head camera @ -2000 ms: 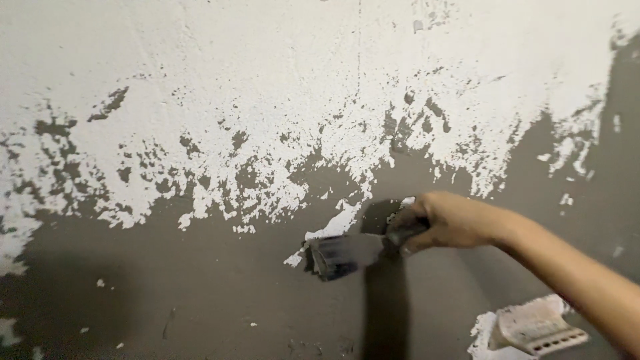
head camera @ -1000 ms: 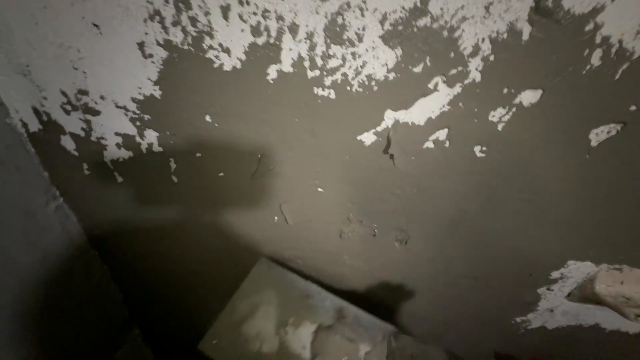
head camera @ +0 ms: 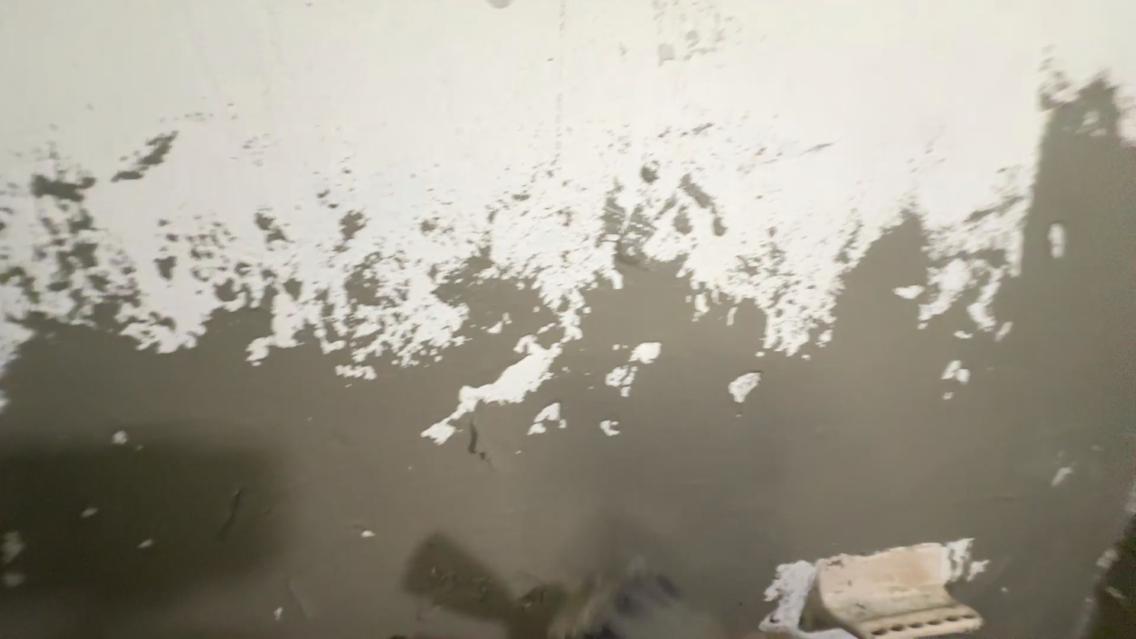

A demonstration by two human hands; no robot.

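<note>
Neither of my hands can be made out. A blurred dark shape (head camera: 635,603) lies at the bottom edge, right of centre; whether it is a tool, a hand or both cannot be told. A darker smudge, perhaps a shadow, is just left of it. Behind them is a wall with wet-looking grey coating (head camera: 674,479) over its lower part. White surface (head camera: 399,80) covers the upper part, and the border between them is ragged and speckled. Several white patches show through the grey, among them a long slanting one (head camera: 510,382) near the middle.
A beige fixture (head camera: 887,586) with a row of small holes along its lower edge sticks out from the wall at the lower right, with rough white material around it. A broad shadow (head camera: 133,515) falls on the lower left. A dark edge runs down the far right.
The right hand and the dark-coated flat tool it held two seconds ago no longer show at mid-wall. The smeared board-like sheet seen low one second ago is out of view. The view has shifted strongly.
</note>
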